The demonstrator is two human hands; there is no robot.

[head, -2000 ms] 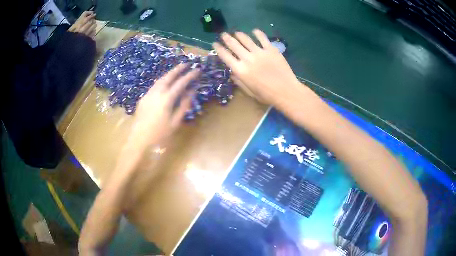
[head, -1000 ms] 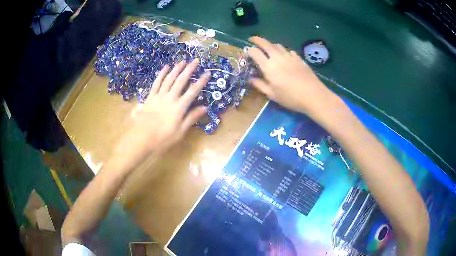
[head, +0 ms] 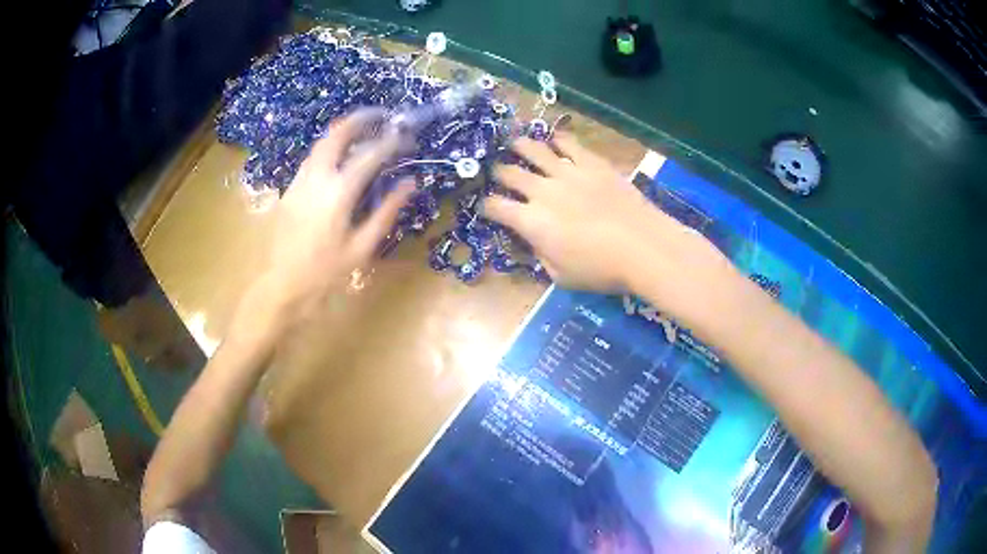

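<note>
A dense pile of small blue-purple wired circuit boards (head: 287,103) lies on the tan board (head: 357,379). White round end pieces on thin wires (head: 468,168) stick out of it. My left hand (head: 336,200) is blurred over the near side of the pile, fingers spread. My right hand (head: 574,211) lies at the pile's right end, palm down, fingers apart and bent over the boards. Some boards lie between the two hands. The fingertips are partly hidden, and I cannot tell if either hand grips a board.
A glossy printed mat (head: 606,400) lies at the right under my right forearm. A round housing with light insert (head: 795,165) and a black part with a green centre (head: 630,45) lie on the green bench beyond. A person's dark sleeve (head: 97,141) is at the left.
My right hand has moved towards me, from the pile's far edge to its right end. My left hand has shifted slightly left and away. Boards at the right end have shifted.
</note>
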